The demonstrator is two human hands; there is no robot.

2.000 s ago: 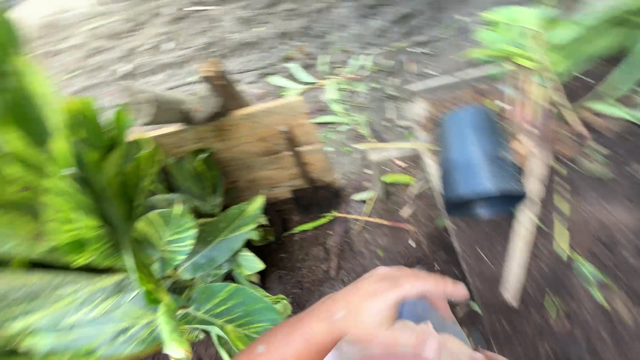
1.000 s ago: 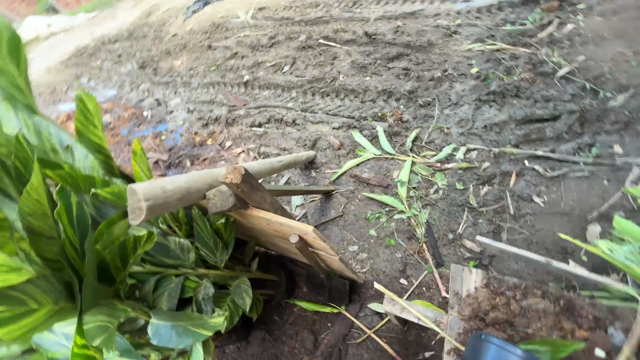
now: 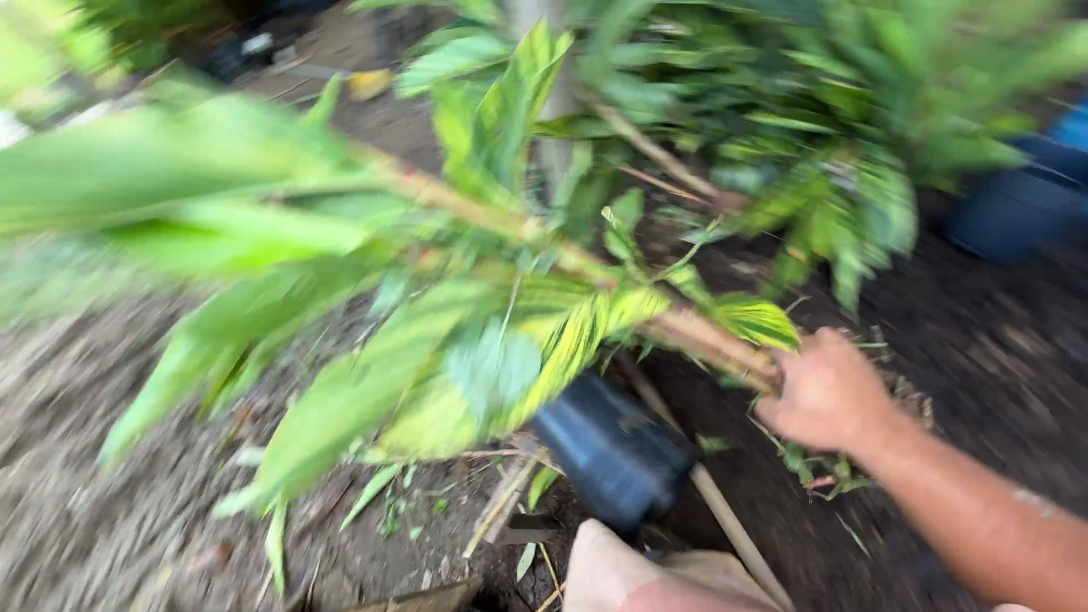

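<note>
My right hand (image 3: 820, 391) reaches in from the lower right and is closed around the base of a leafy plant stem (image 3: 705, 340). The stem slants up to the left, with long green-and-yellow variegated leaves (image 3: 442, 374) fanned out to the left, partly blurred. Below the stem, a black plastic nursery pot (image 3: 616, 450) lies tilted on the soil, its upper end behind the leaves. Thin stems and plant scraps hang around my right hand. My left hand is not in view. Pale cloth or part of my body shows at the bottom edge; which, I cannot tell.
A wooden pole (image 3: 735, 535) lies beside the pot, and a board edge (image 3: 416, 599) shows at the bottom. More leafy plants (image 3: 816, 170) grow behind a pale upright post or trunk (image 3: 552, 110). A dark blue container (image 3: 1016, 204) stands at the right. Bare soil (image 3: 110, 510) lies lower left.
The view has swung strongly. My right hand is now in view, closed on the plant stem; one second ago no hand showed. The hand seen two seconds ago near the bottom edge is gone from there.
</note>
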